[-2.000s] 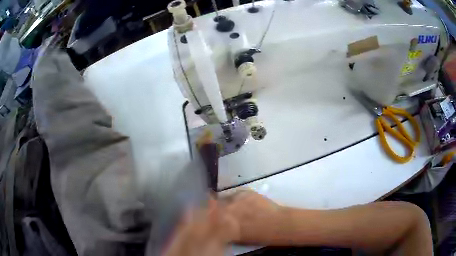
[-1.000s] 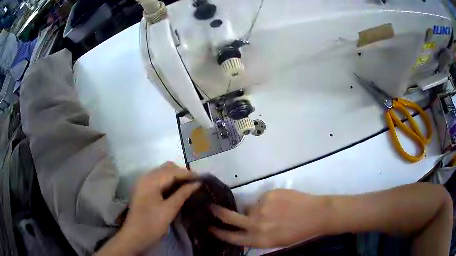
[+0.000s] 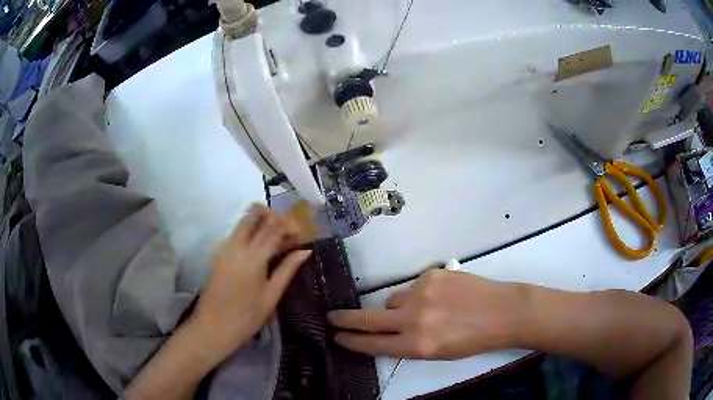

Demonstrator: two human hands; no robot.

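The dark maroon-brown strip (image 3: 332, 289) with visible stitch lines lies on the table edge, its top end just below the presser foot (image 3: 341, 205). The grey-brown garment (image 3: 109, 226) is heaped at the left and runs under my left arm. My left hand (image 3: 254, 262) grips the strip's upper left edge, fingers bent beside the tan patch. My right hand (image 3: 422, 316) presses its fingertips on the strip's right side. A thin metal awl (image 3: 397, 366) sticks out below my right hand, its whitish end showing above; the hand holds it.
The white sewing machine (image 3: 461, 101) fills the upper right. Orange-handled scissors (image 3: 628, 205) lie open-bladed to its right. A box of small items (image 3: 698, 191) stands at the right edge. Cloth piles (image 3: 39, 90) are at the far left.
Since the earlier frames, the strip has moved up to the presser foot and lies flatter. My left hand has moved up with it. The awl now shows by my right hand.
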